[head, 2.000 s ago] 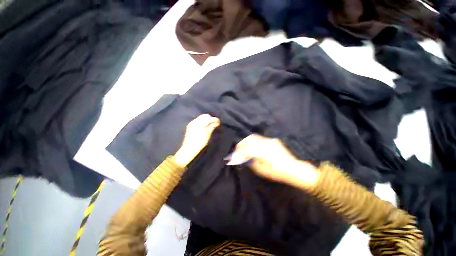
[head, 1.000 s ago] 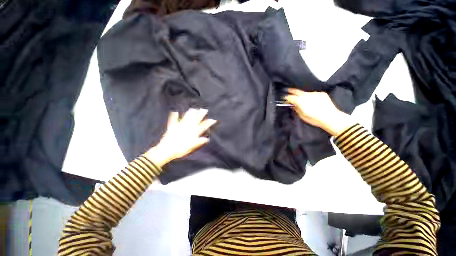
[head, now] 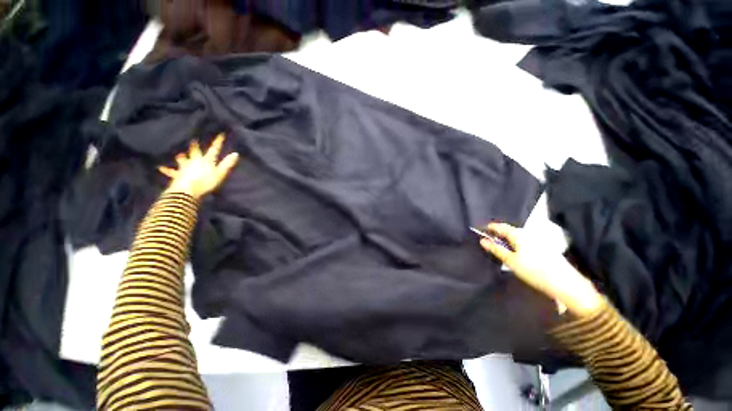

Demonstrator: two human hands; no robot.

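A dark charcoal garment [head: 345,193] lies spread and wrinkled across the white table [head: 449,72] in front of me. My left hand [head: 199,167] rests on its left part, palm down with fingers spread, holding nothing. My right hand [head: 526,253] is over the garment's right end, fingers curled around small thread snips [head: 484,234]. The thin metal points stick out to the left from the fingers. Most of the snips is hidden in the hand.
Heaps of dark garments lie on the right [head: 650,193] and along the left edge [head: 32,193]. A brown garment [head: 229,24] and navy cloth lie at the far side. The near table edge runs in front of my striped top, with grey floor below.
The garment has been turned and spread wider, its long edge now slanting down to the right. My left hand has moved left and away from me; my right hand has moved right and nearer.
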